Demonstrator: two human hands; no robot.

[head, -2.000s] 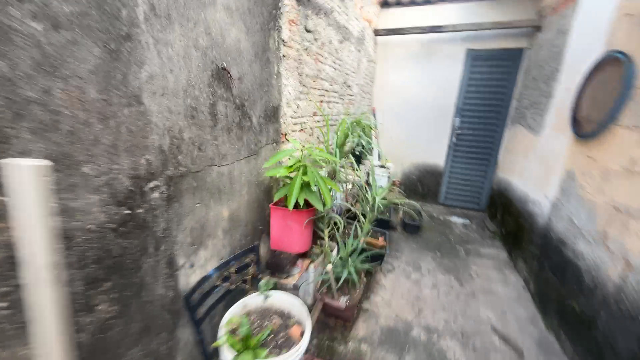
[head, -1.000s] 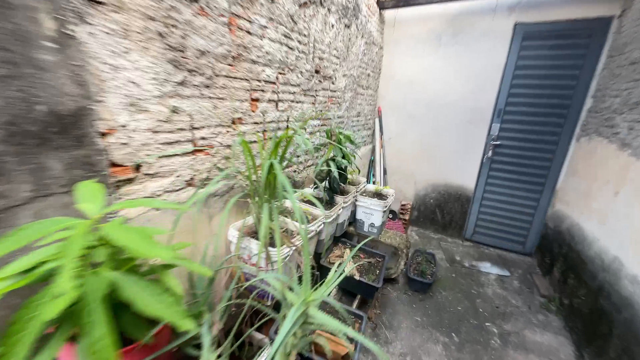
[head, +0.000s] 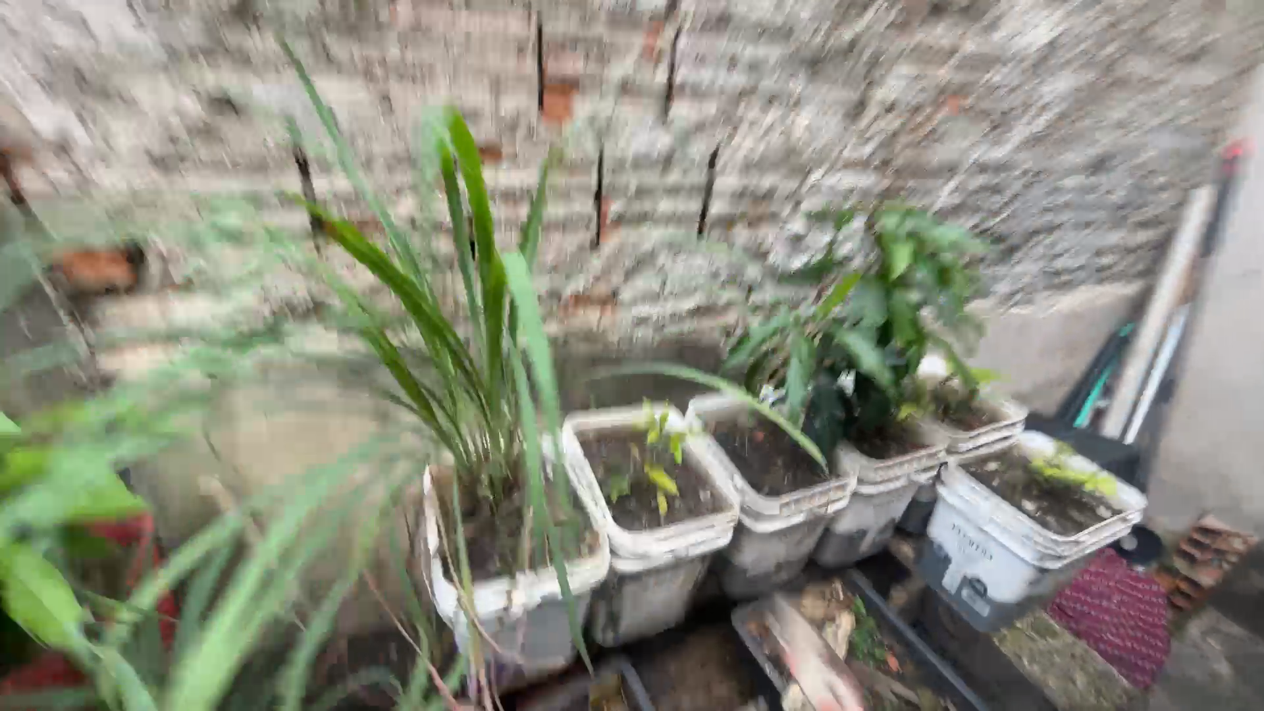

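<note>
Neither of my hands is in view. Several square white plastic buckets of soil stand in a row along the wall. The nearest bucket (head: 518,602) holds a tall clump of long-bladed grass (head: 474,286). Beside it, a bucket (head: 652,553) carries a small yellow-green seedling (head: 660,479). A leafy dark green plant (head: 889,306) rises from a bucket (head: 869,504) farther along the row. Set forward at the right is a white bucket (head: 997,568) with printing on its side and a low light green plant in it. The picture is blurred by motion.
Behind the buckets runs a rough brick wall (head: 632,188) with worn plaster. Dark planter trays (head: 918,632) lie in front. Poles (head: 1160,316) lean in the right corner, above a dark red cloth (head: 1116,612) and stacked bricks or tiles (head: 1210,558). Blurred leaves (head: 59,494) fill the left edge.
The view has moved nearer to the row of buckets and turned toward the brick wall. The blue-grey door, seen in both earlier frames, is out of view.
</note>
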